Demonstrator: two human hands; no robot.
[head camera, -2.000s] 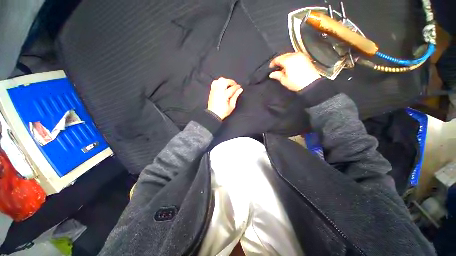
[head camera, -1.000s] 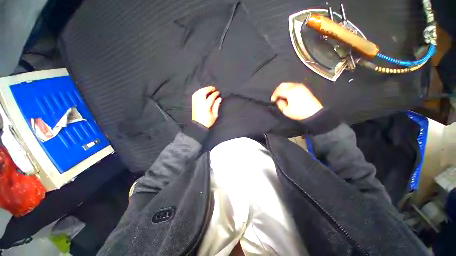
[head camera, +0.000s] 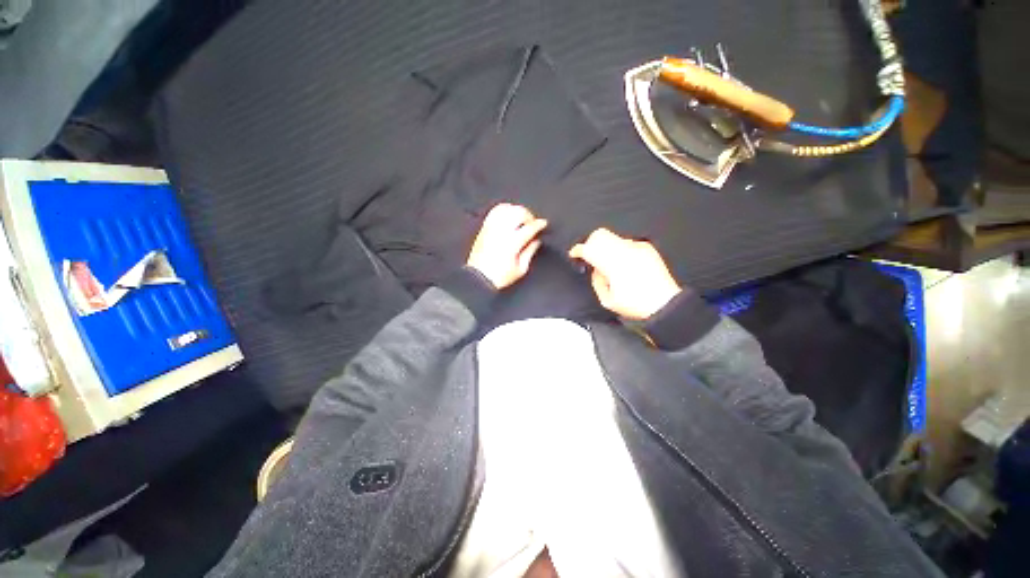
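A black garment (head camera: 486, 158) lies with folds on the dark ribbed ironing table cover (head camera: 282, 102), its near part at the table's front edge. My left hand (head camera: 506, 245) pinches the cloth near that edge, thumb against fingers. My right hand (head camera: 628, 272) is close to its right and pinches the black cloth too. The cloth between the hands is dark and its edge is hard to make out. The steam iron (head camera: 687, 122), with an orange-brown wooden handle, rests on the table beyond my right hand, untouched.
Blue and yellowish lines (head camera: 841, 138) run from the iron to a wrapped hose at upper right. A blue-fronted box (head camera: 130, 282) stands at left, with a red plastic bag (head camera: 28, 440) beside it. Black cloth (head camera: 836, 350) with a blue edge lies low at right. A round rim shows by the left sleeve.
My hands have come closer together near the front edge, and my right hand has moved left and nearer to me. The view has shifted slightly; the iron appears further left.
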